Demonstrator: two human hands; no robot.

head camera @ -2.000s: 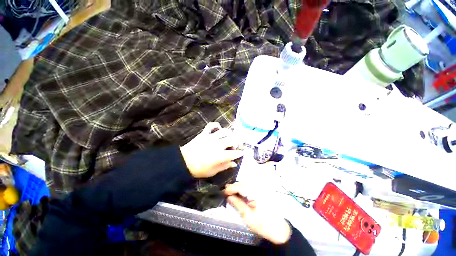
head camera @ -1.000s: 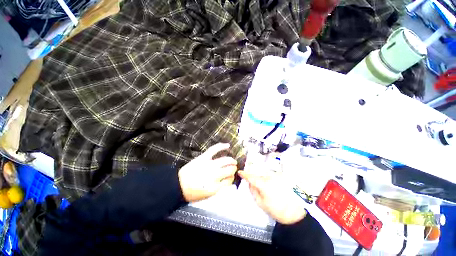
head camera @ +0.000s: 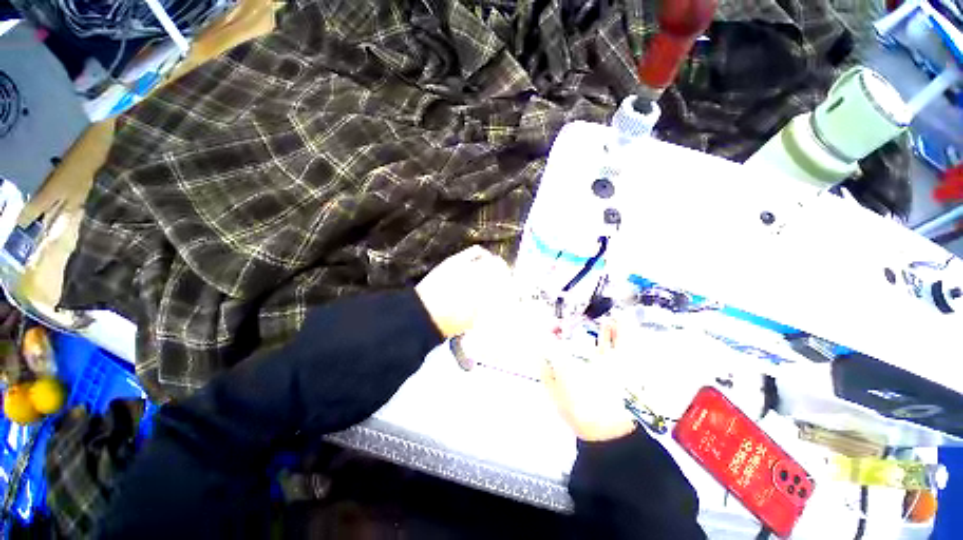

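Observation:
The dark plaid cloth [head camera: 275, 179] lies in folds left of and behind the white sewing machine head [head camera: 718, 232]. My left hand [head camera: 472, 293] is at the cloth's near right edge, just left of the needle area [head camera: 576, 306]; its fingertips fade into the glare. My right hand [head camera: 587, 382] is on the white machine bed [head camera: 475, 417], just in front of the needle area, fingers pointing toward it. Glare hides whether either hand pinches cloth. A small dark strip [head camera: 461, 353] shows beside my left wrist.
A red phone [head camera: 744, 461] lies right of my right hand, with thin snips [head camera: 646, 413] beside it. A pale green thread cone [head camera: 861, 113] stands behind the machine. A red post [head camera: 674, 47] rises above the needle end. A blue bin [head camera: 90, 385] is lower left.
My left hand has moved up and right, closer to the needle. My right hand has shifted slightly right, and the hands are farther apart. More white bed shows in front of my left hand.

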